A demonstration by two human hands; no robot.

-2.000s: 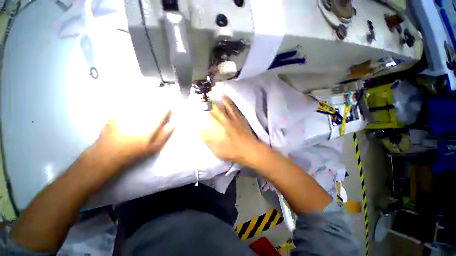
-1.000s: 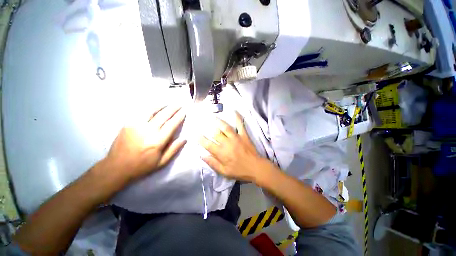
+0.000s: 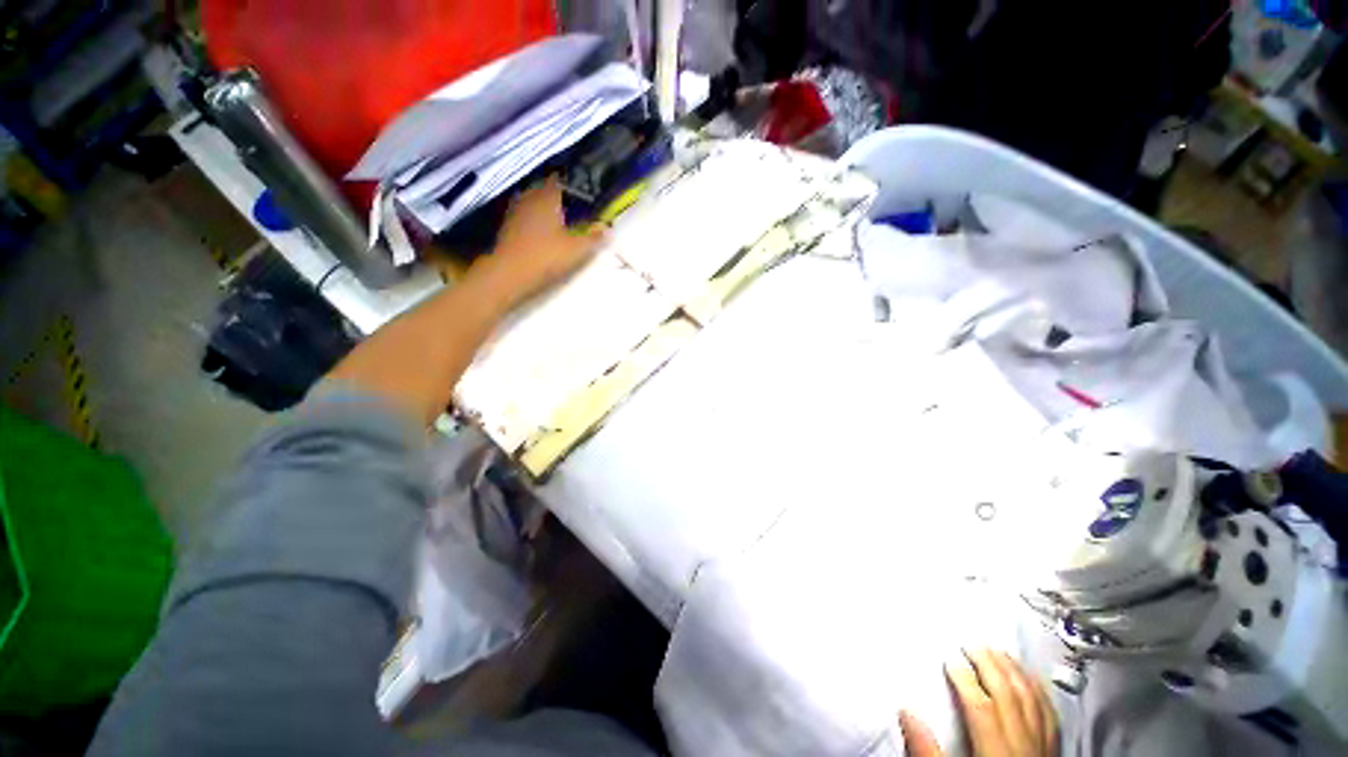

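Note:
My left hand [image 3: 544, 229] is stretched to the upper left, at the near edge of the papers [image 3: 518, 133] and a dark object beside them. Its fingertips are partly hidden, so I cannot tell if it grips anything. My right hand [image 3: 998, 713] lies on the pale garment piece [image 3: 784, 651] at the bottom, cut off by the picture's edge, with the thumb apart from the fingers. The cloth is washed out by the lamp. The white sewing machine head [image 3: 1138, 547] stands right of it; its needle cannot be made out.
The side board [image 3: 591, 333], edged with yellowed tape [image 3: 606, 388], lies left of the white table. A large pale tub [image 3: 1035, 163] with cloth [image 3: 1020, 281] stands behind. A silver cylinder [image 3: 296, 170] and red surface [image 3: 370, 74] are upper left, a green object [image 3: 82, 562] far left.
The view has swung left. My left hand has left the cloth beside the needle and reached out to the papers. My right hand remains on the cloth, now at the bottom edge.

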